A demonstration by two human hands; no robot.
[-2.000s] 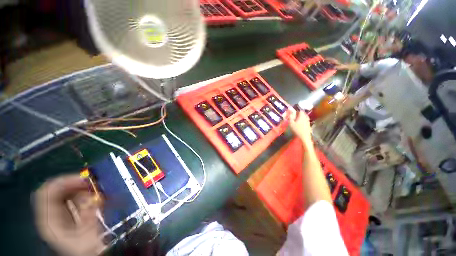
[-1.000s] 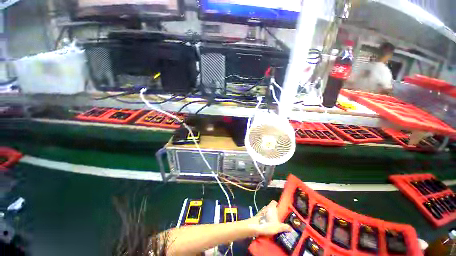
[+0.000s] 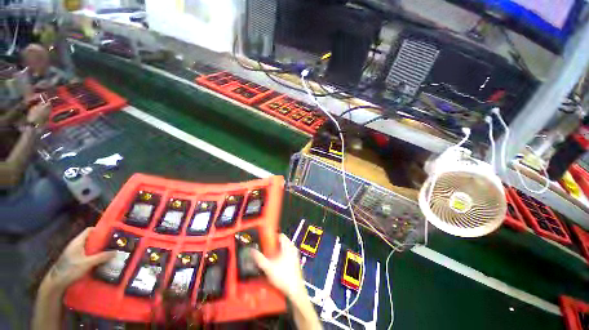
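Observation:
A red-orange turnover tray (image 3: 187,243) with two rows of dark phones is held up in front of me, above the bench. My left hand (image 3: 68,267) grips its left edge, thumb over the rim. My right hand (image 3: 279,267) grips its right edge, thumb at the lower right phone. To the right, two red-yellow phones lie on the blue fixture plates: one phone (image 3: 311,240) on the left plate and one phone (image 3: 352,269) on the right plate, with a white cable at its end.
The wide grey tester (image 3: 355,200) stands behind the plates, with a round white fan (image 3: 462,198) at its right. A person's arms (image 3: 29,129) are at far left beside another red tray (image 3: 84,103). More trays (image 3: 258,97) lie below the equipment shelf.
The view has swung left. The held tray has moved from the right side to the left of the fixture plates. My left hand, across the plates before, now holds the tray's left edge.

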